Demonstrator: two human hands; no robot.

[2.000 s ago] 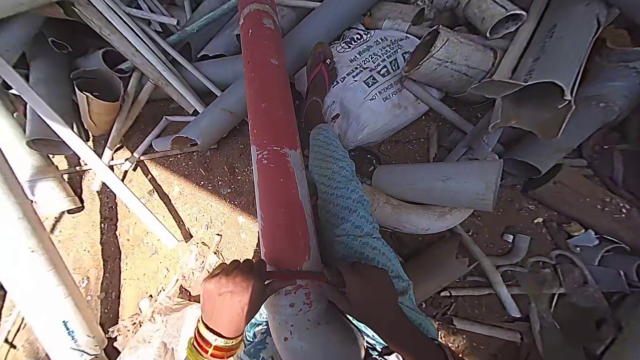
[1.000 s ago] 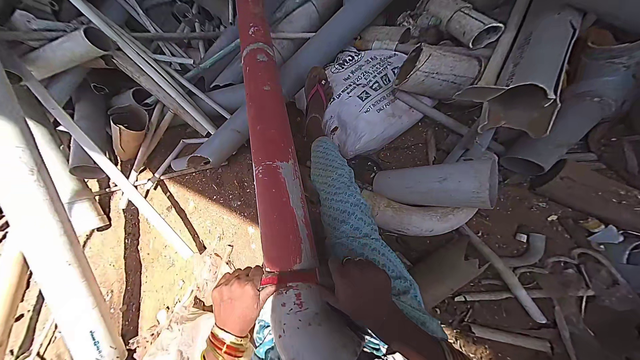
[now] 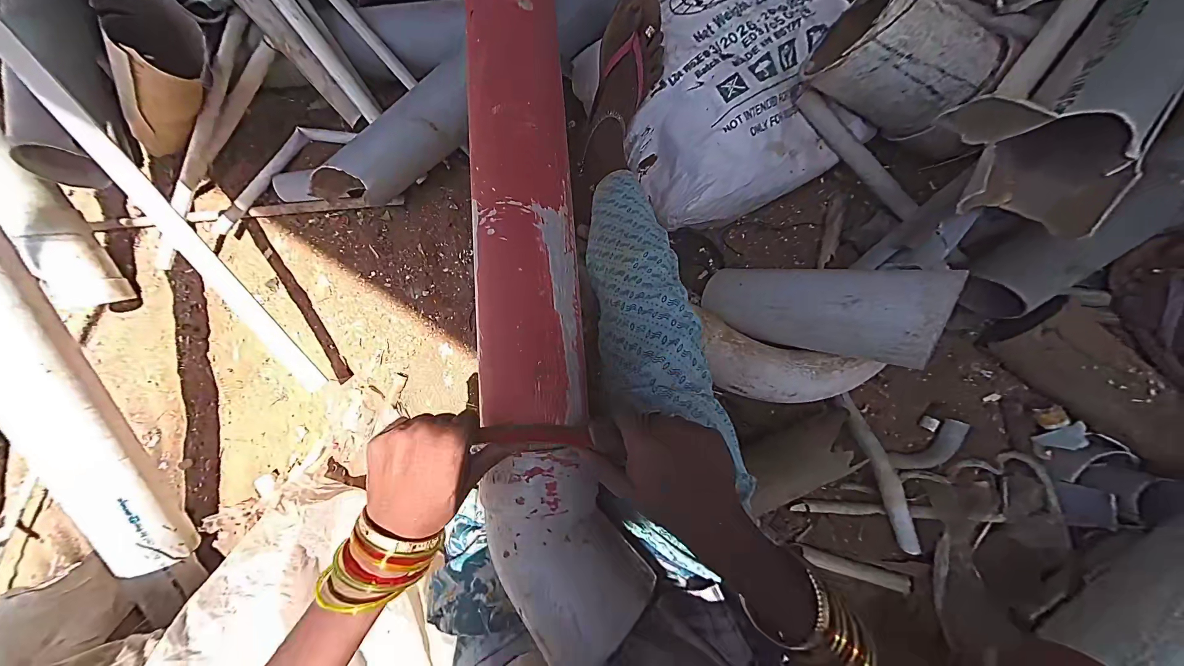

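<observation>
A long plastic pipe [image 3: 523, 305] with worn red paint runs from the top of the view down toward me; its near end is bare grey and scuffed. Across it lies a narrow reddish scraping tool [image 3: 532, 435], perhaps a blade with two handles. My left hand [image 3: 421, 472], with bangles at the wrist, is closed on the tool's left end. My right hand [image 3: 666, 467], in shadow, grips its right end, partly hidden by the dark. My leg in blue patterned cloth [image 3: 647, 305] lies along the pipe's right side.
Grey pipe pieces [image 3: 832, 310] and cut pipe scraps lie on the right. A printed white sack [image 3: 740, 120] is near my sandalled foot [image 3: 624, 74]. White pipes [image 3: 83, 425] and a thin strip [image 3: 166, 217] cross the dirt ground at left. Crumpled plastic sheeting [image 3: 268, 573] lies below.
Both hands stay at the near part of the red pipe, on the tool. The view has shifted somewhat.
</observation>
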